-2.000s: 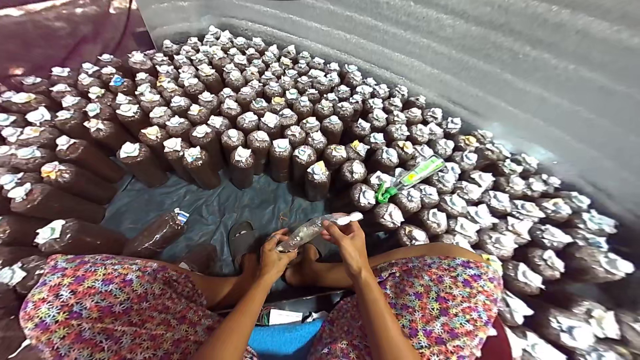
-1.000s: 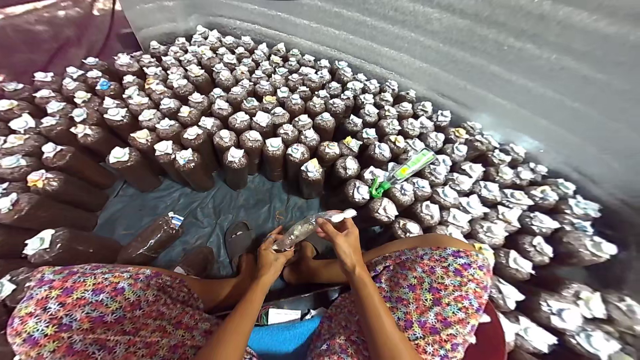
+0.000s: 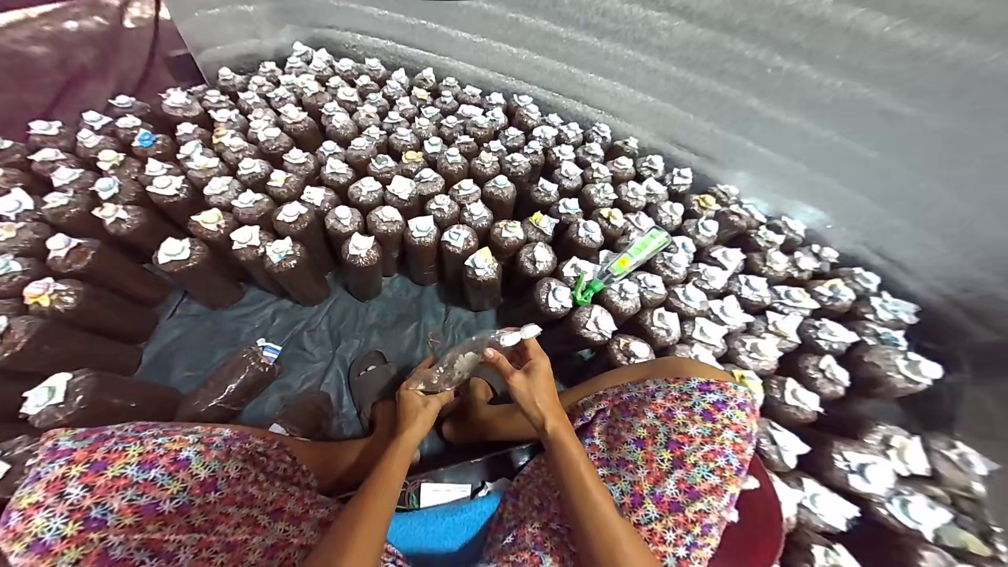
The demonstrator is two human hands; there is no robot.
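Observation:
A clear glass bottle (image 3: 461, 362) with pale, grainy contents lies tilted between my hands over the floor sheet. My left hand (image 3: 424, 400) is closed around its lower left end. With my right hand (image 3: 526, 376) I hold the neck end, where a white plug or cap (image 3: 521, 335) shows at the fingertips. Whether the plug is loose from the neck cannot be told. Beyond my right hand, a clear spray bottle (image 3: 630, 258) with a green trigger head (image 3: 584, 290) lies on top of the bags.
Dark substrate-filled plastic bags (image 3: 362, 268) with paper-covered necks stand packed in a wide arc. Some lean or lie at the left, including a bag (image 3: 232, 382) on the dark floor sheet (image 3: 315, 339). A blue cloth (image 3: 441, 529) and white box (image 3: 445, 494) lie between my legs.
Both hands have stayed on the glass bottle throughout. The white plug end, pointing right in the earlier frames, still does. Nothing has plainly been let go.

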